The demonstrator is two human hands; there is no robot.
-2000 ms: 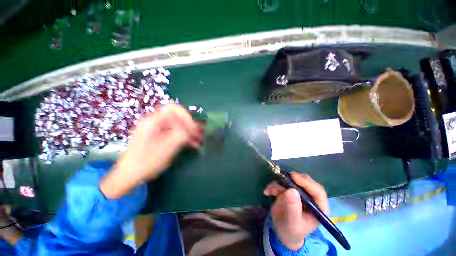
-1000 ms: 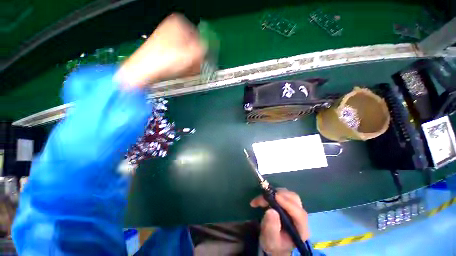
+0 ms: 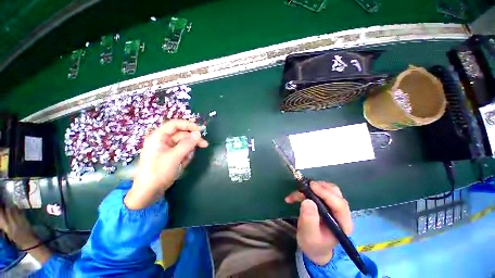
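A small green circuit board [image 3: 238,157] with a pale silvery lower part lies flat on the bench in front of me. My left hand [image 3: 172,149] is left of it, at the right edge of a heap of white-and-red wired parts [image 3: 116,127]. Its thumb and fingertips pinch a small wired part [image 3: 203,128], partly hidden by the fingers. My right hand [image 3: 320,214] holds a black soldering iron [image 3: 331,223], its thin tip right of the board and not touching it.
A white card [image 3: 332,146] lies right of the iron tip. Behind it stand a black fan [image 3: 331,81] and a cardboard tube [image 3: 406,100] with small bits inside. Black boxes are at far right. Green boards [image 3: 130,56] lie beyond the pale rail [image 3: 244,61]. Another person's hand [image 3: 19,222] is at lower left.
My left hand has come back from over the rail, where it held a green board, to the heap's edge. A board now lies on the bench. The right hand still holds the iron.
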